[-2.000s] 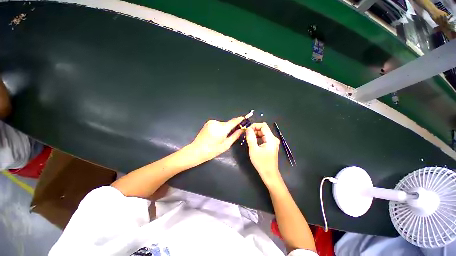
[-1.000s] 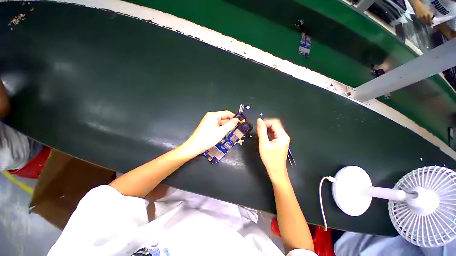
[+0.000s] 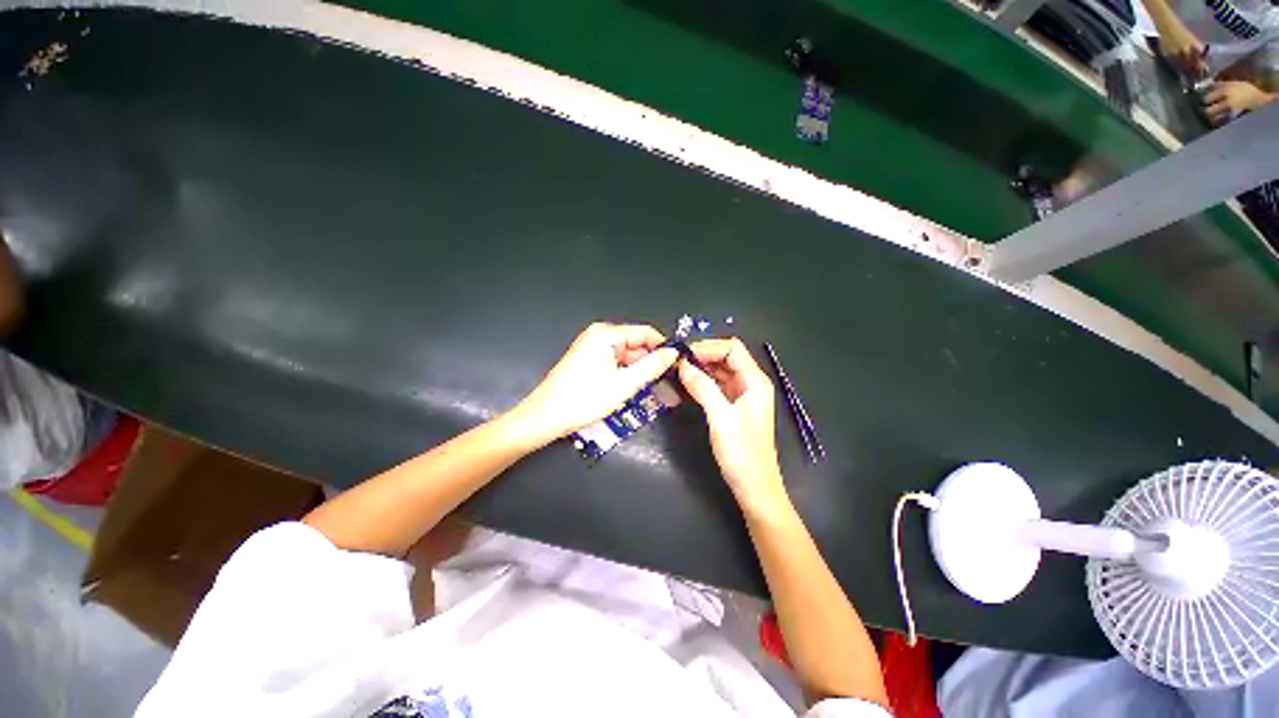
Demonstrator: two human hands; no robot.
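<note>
A blue circuit board (image 3: 627,421) with silver patches lies slanted under my left hand, its near end showing below the fingers. My left hand (image 3: 600,376) grips the board's far end, at a small dark part. My right hand (image 3: 736,407) has its thumb and fingertips closed at the same dark part, touching my left fingertips. The fingers hide most of that part. Small white pieces (image 3: 686,326) lie just beyond the fingertips. Dark tweezers (image 3: 794,403) lie on the bench right of my right hand.
A white desk fan (image 3: 989,533) with a cable stands at right. Beyond the white edge strip (image 3: 561,103), circuit boards (image 3: 814,110) lie on the green belt. A grey post (image 3: 1136,204) crosses at upper right. Tan specks (image 3: 45,59) lie far left. Another person's hands (image 3: 1232,98) show at top right.
My right hand has moved back left from beside the board to meet my left fingertips. The tweezers show fully again. The boards on the belt have shifted left.
</note>
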